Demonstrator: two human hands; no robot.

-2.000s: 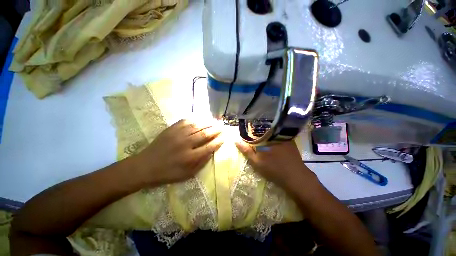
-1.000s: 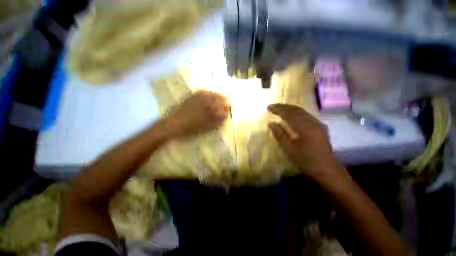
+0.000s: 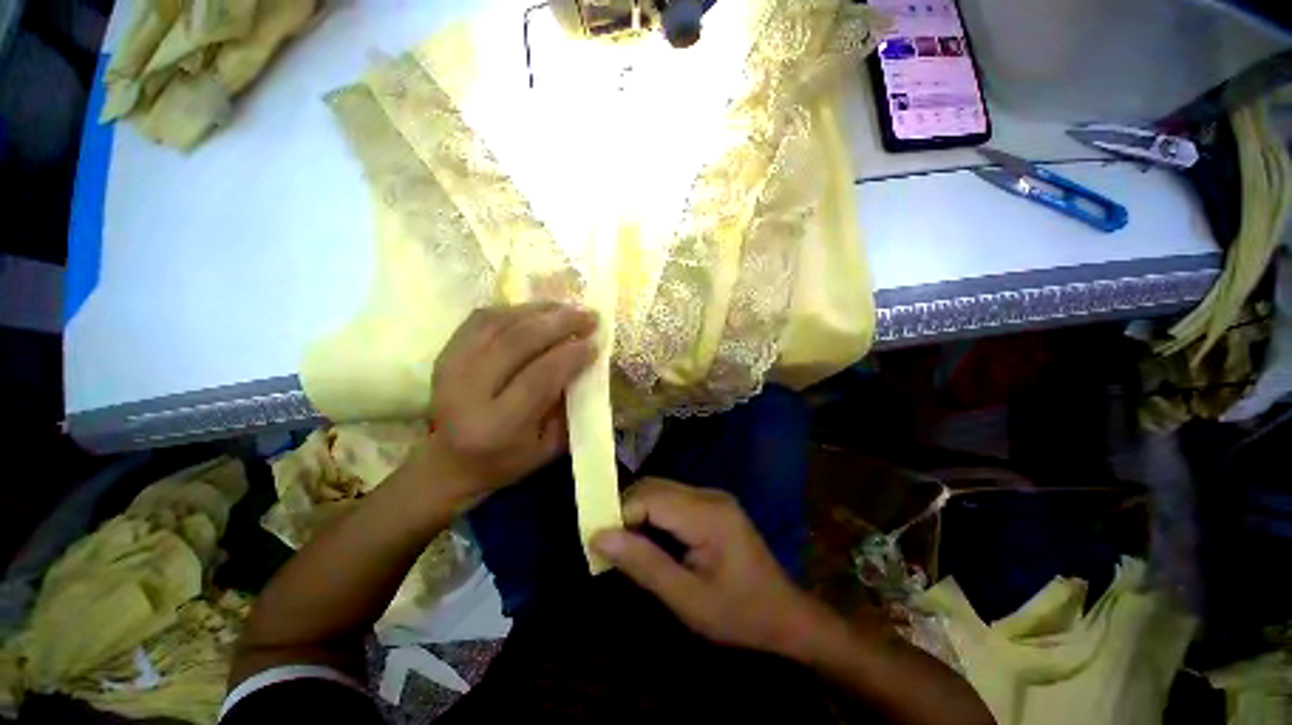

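Observation:
The pale yellow garment panel (image 3: 829,269) with lace bands (image 3: 475,213) lies on the white table and droops over its front edge; its middle glares white under the lamp. A narrow plain yellow strip (image 3: 594,453) hangs from the panel centre toward my lap. My left hand (image 3: 513,383) grips the strip's upper part and panel edge at the table front. My right hand (image 3: 701,560) pinches the strip's lower end between thumb and fingers. The presser foot area (image 3: 616,17) is at the top edge, partly lost in glare.
A lit smartphone (image 3: 928,71), blue-handled snips (image 3: 1056,191) and a silver metal tool (image 3: 1134,143) lie at the right. Yellow strips (image 3: 1254,213) hang past the right edge. A yellow heap (image 3: 206,64) is upper left. More yellow pieces lie below left (image 3: 128,595) and below right (image 3: 1063,644).
Both hands have moved from beside the needle toward me, the right one lowest. The strip is now drawn down over the table edge. The view has shifted, showing less of the machine head.

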